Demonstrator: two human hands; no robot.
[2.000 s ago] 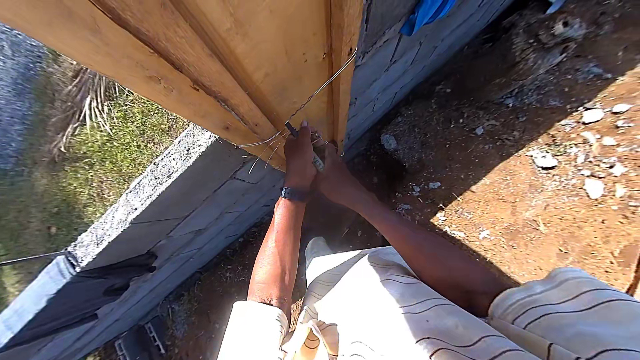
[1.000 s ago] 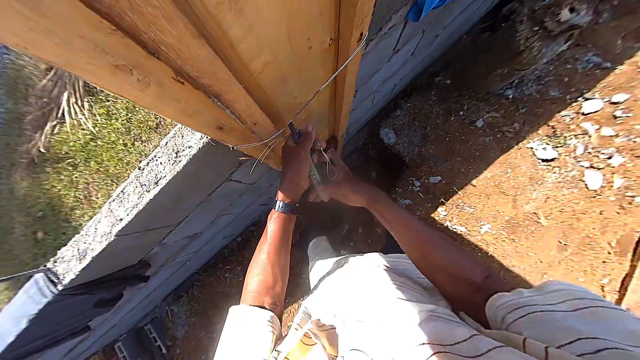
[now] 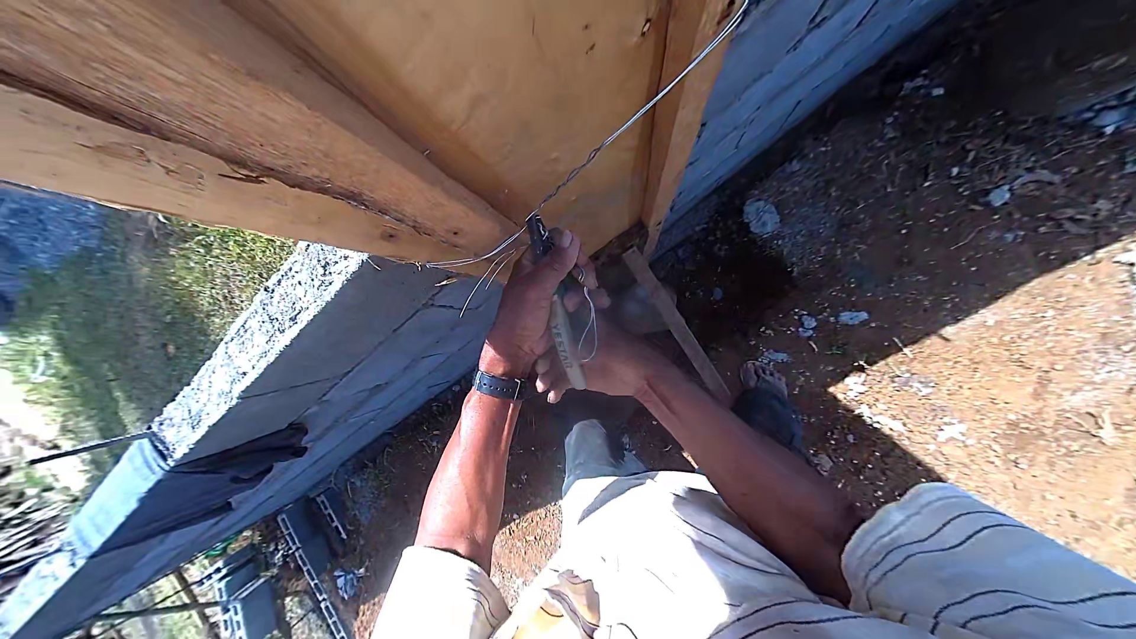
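Observation:
My left hand [image 3: 532,297], with a dark watch on its wrist, is closed around pliers [image 3: 561,333] with pale handles. The dark jaws of the pliers meet a twisted metal wire [image 3: 590,160] that runs up and right across a wooden panel [image 3: 497,98]. Loose wire ends stick out to the left of the jaws. My right hand [image 3: 603,351] is beside the handles, partly behind them, near a thin loop of wire [image 3: 590,328]; what its fingers hold cannot be made out.
A concrete block wall [image 3: 355,337] runs beside and below the panel, with dark cloth [image 3: 240,470] over it. A wooden strip [image 3: 679,324] leans near my bare foot [image 3: 765,377]. Hollow blocks [image 3: 306,550] lie lower left, and stone pieces [image 3: 761,216] lie on the soil.
The narrow wooden strip and my bare foot show now, not in the earlier frames. My left hand stays on the pliers at the wire.

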